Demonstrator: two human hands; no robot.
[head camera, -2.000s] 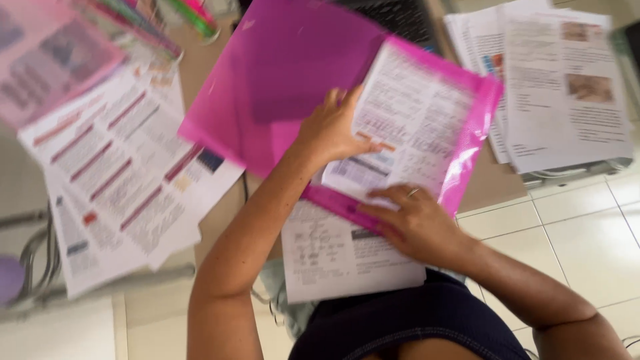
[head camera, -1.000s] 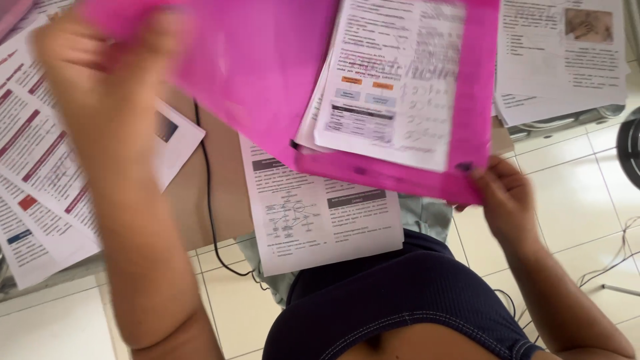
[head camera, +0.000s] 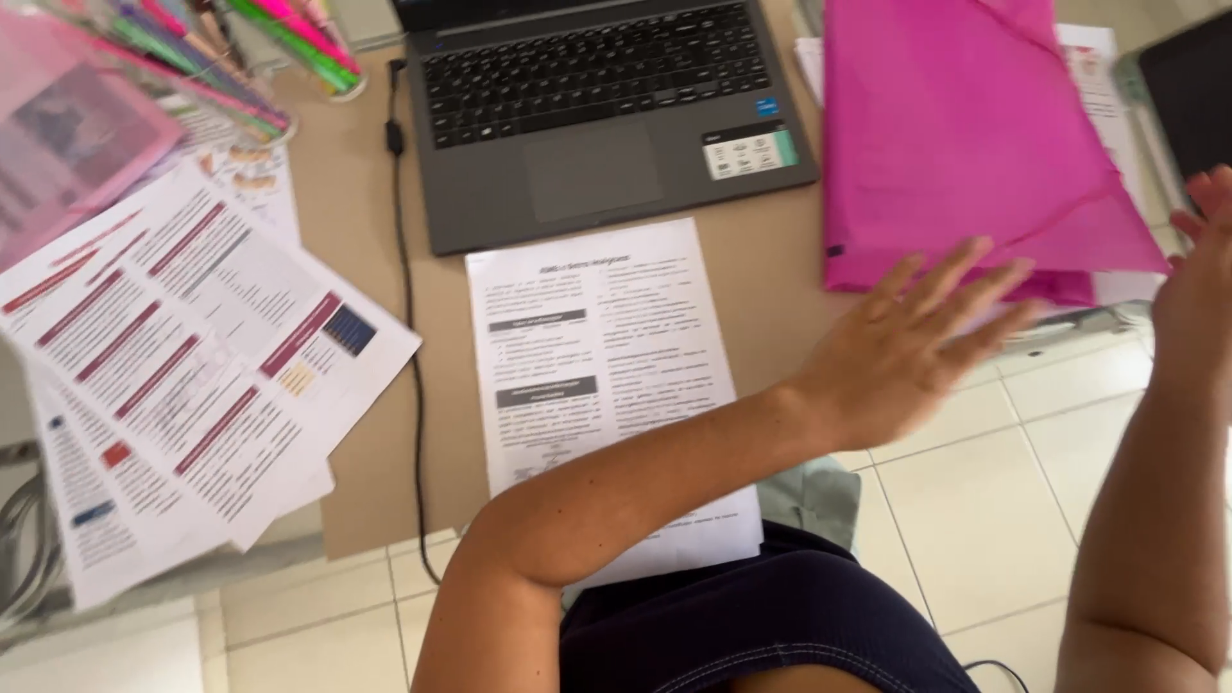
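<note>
A closed pink plastic folder with an elastic band (head camera: 962, 154) lies at the right of the desk, on top of some printed sheets. My left hand (head camera: 914, 346) is spread flat near the folder's lower edge, with nothing in it. At the right edge of the view, my right hand (head camera: 1198, 260) is raised beside the folder's lower right corner; its fingers are partly cut off, and whether it touches the corner is unclear. A printed two-column document (head camera: 645, 346) lies in front of the laptop, partly under my left forearm.
A grey laptop (head camera: 592, 173) stands open at the back, its black cable (head camera: 414, 385) running down the desk. Printed sheets (head camera: 192, 356) fan out at the left, below a pink translucent case (head camera: 77, 135) and clear holders of pens (head camera: 308, 48). A dark-screened device (head camera: 1193, 106) is at the far right.
The pink folder, held open over the middle of the desk earlier, is now closed and lies at the right. My left hand has let go of it. The laptop and the central document are uncovered.
</note>
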